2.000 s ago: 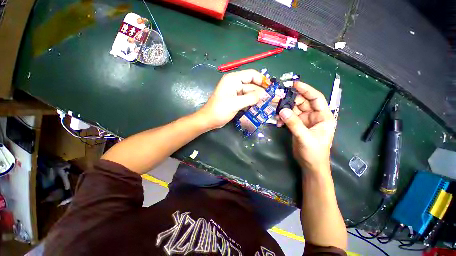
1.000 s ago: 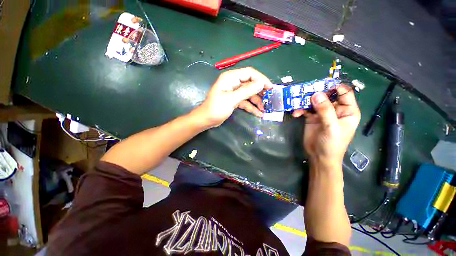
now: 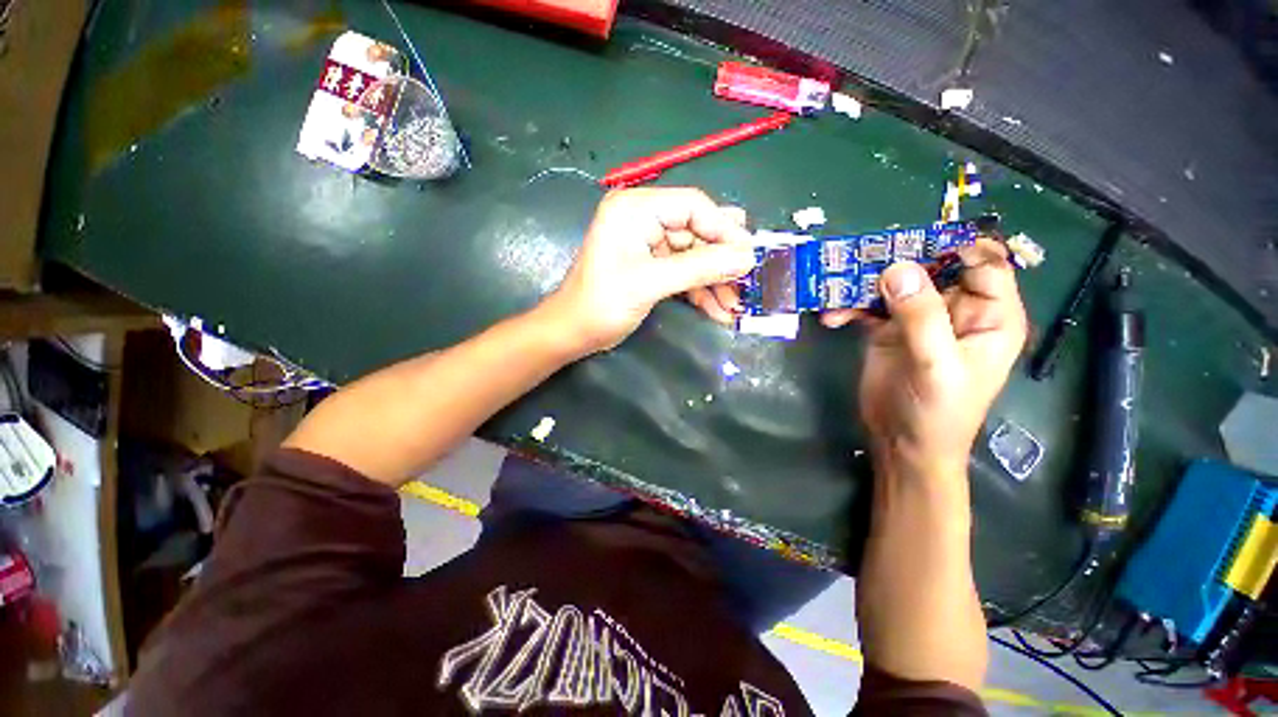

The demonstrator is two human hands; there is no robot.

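A blue circuit board (image 3: 845, 266) with silver and white patches is held level above the green mat. My left hand (image 3: 652, 266) grips its left end between thumb and fingers. My right hand (image 3: 936, 329) grips its right part, thumb on top, with a small dark part partly hidden under the fingers. A white flat piece (image 3: 768, 325) shows below the board's left end. Small yellow and white pieces (image 3: 963, 185) stick out past the right end.
On the green mat (image 3: 463, 280) lie a red pen-like tool (image 3: 694, 151), a red-handled piece (image 3: 764, 87), a tub of solder wire (image 3: 416, 137), a black-handled tool (image 3: 1111, 420) and a thin black stick (image 3: 1076, 308). A blue box (image 3: 1189, 539) stands right. A dark raised strip (image 3: 1093, 126) runs behind.
The board has turned from a steep slant to nearly level, patches facing up, and moved right with my right hand. The black part is now mostly hidden. Both hands still hold on.
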